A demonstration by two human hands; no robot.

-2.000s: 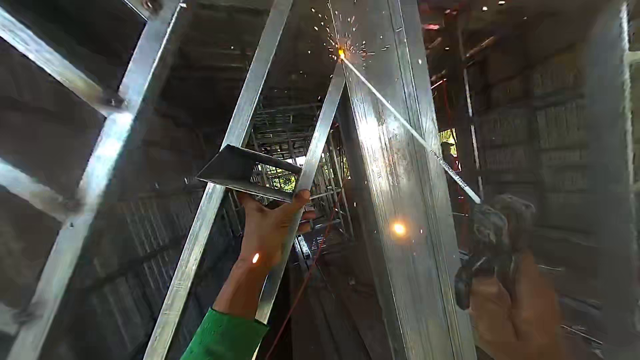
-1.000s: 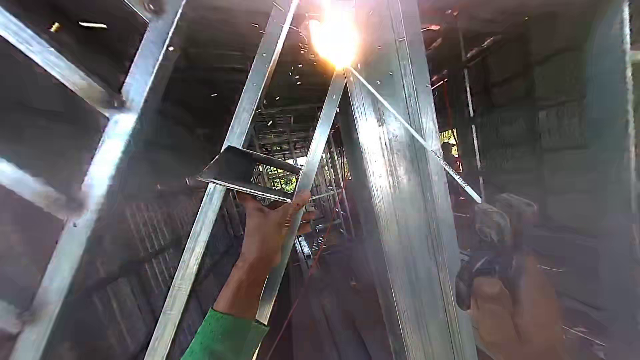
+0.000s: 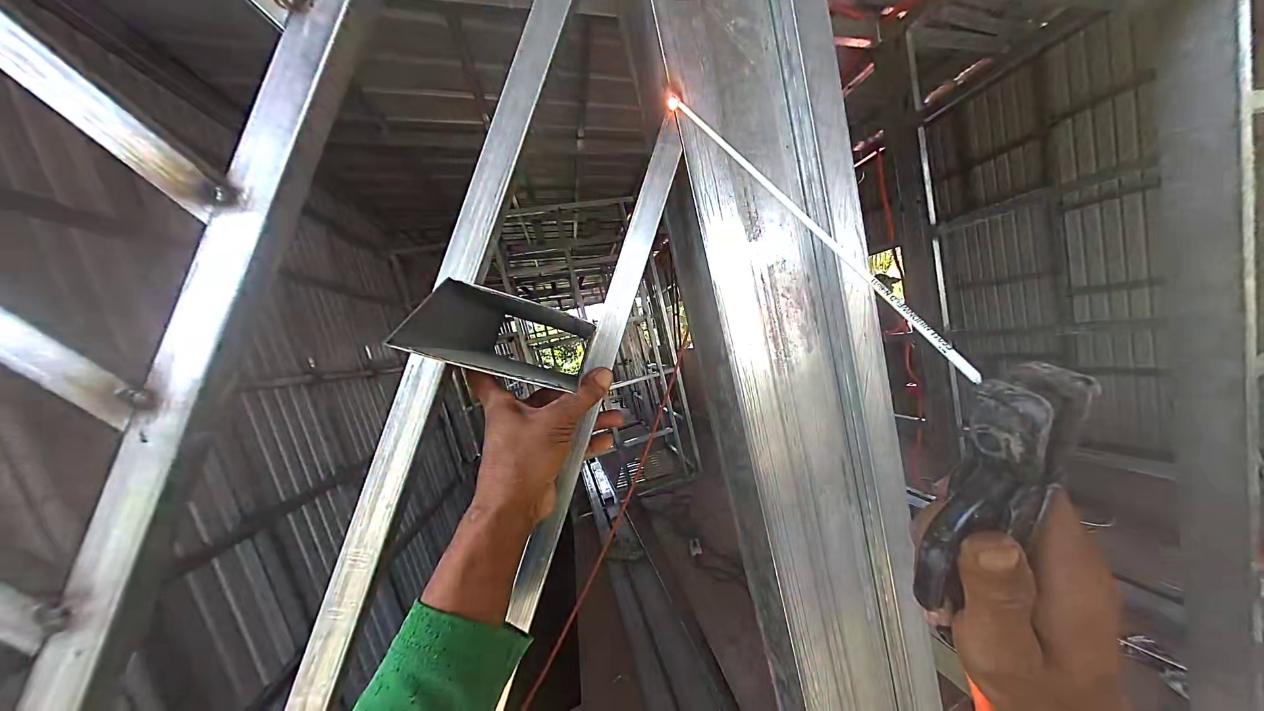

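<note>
My right hand (image 3: 1027, 592) grips a black welding electrode holder (image 3: 1017, 434). A coated welding electrode (image 3: 829, 242) runs from its jaws up and left. The electrode's tip glows orange where the top of a narrow metal bar (image 3: 637, 252) meets a wide galvanized steel column (image 3: 780, 326). My left hand (image 3: 538, 434), below a green sleeve, holds that bar with its thumb and fingers. Just above the hand, a short piece of rectangular metal channel (image 3: 425, 331) lies across the gap between the bar and a longer slanting metal tube (image 3: 434, 365).
A metal frame with welded crosspieces (image 3: 207, 286) slants up at the left. An orange cable (image 3: 622, 513) hangs behind the bar. A blurred metal post (image 3: 1210, 346) stands at the far right. Corrugated sheet walls (image 3: 1106, 237) and long metal members on the floor (image 3: 652, 592) lie beyond.
The sparks and the bright flare at the electrode's tip have died down to a small orange glow. Both hands stay in about the same places.
</note>
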